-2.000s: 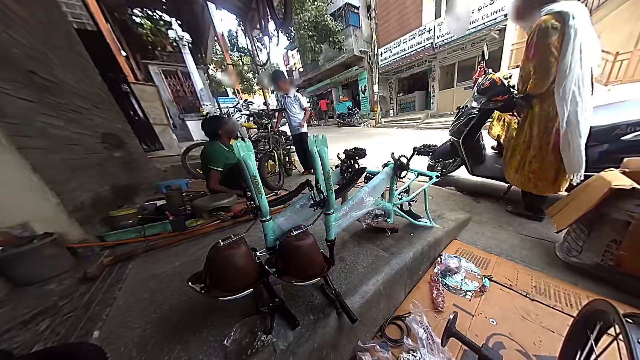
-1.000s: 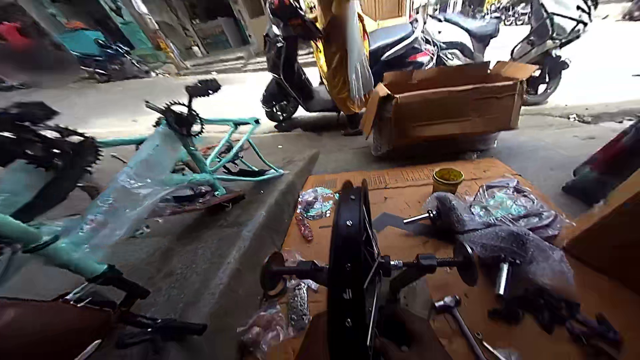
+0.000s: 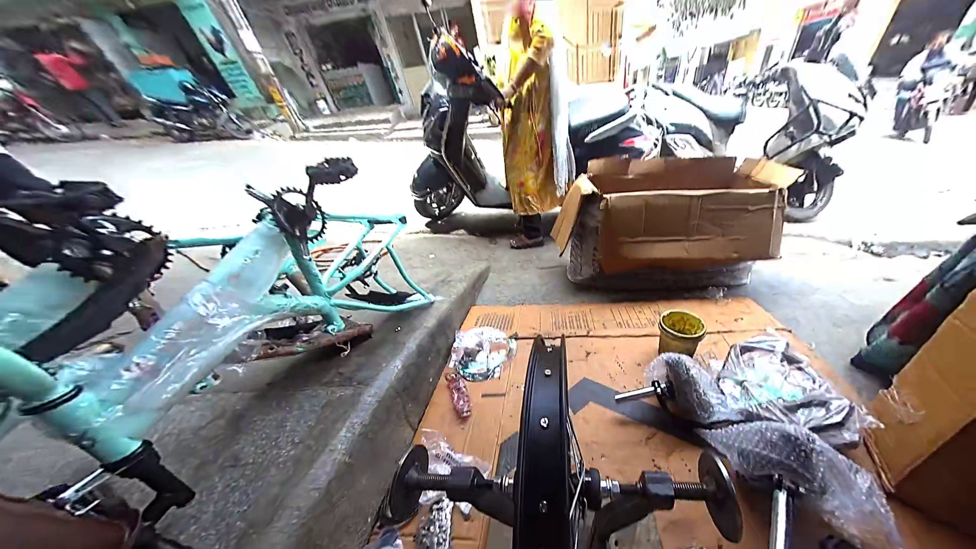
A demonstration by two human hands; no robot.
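Neither my left hand nor my right hand shows in the head view. A black bicycle wheel rim (image 3: 543, 442) stands upright at the lower middle, its hub between the threaded clamps of a wheel stand (image 3: 656, 488). Round black discs cap the outer ends of the clamps. Flat cardboard (image 3: 625, 374) lies beneath and beyond. On it are a tub of yellowish paste (image 3: 681, 331), bubble-wrapped parts (image 3: 770, 412) with metal posts sticking out, and small plastic-bagged parts (image 3: 482, 352) near its left edge.
Upside-down turquoise bicycle frames (image 3: 252, 305), partly plastic-wrapped, lie on a raised concrete ledge (image 3: 381, 366) at left. An open cardboard box (image 3: 686, 221) stands beyond the mat. A person in yellow (image 3: 530, 114) stands by a parked scooter (image 3: 457, 145). Another box (image 3: 930, 396) is at right.
The view has swung right from the ledge with bicycle frames to the wheel and cardboard. A hammer on the cardboard, seen one second ago, is out of view now.
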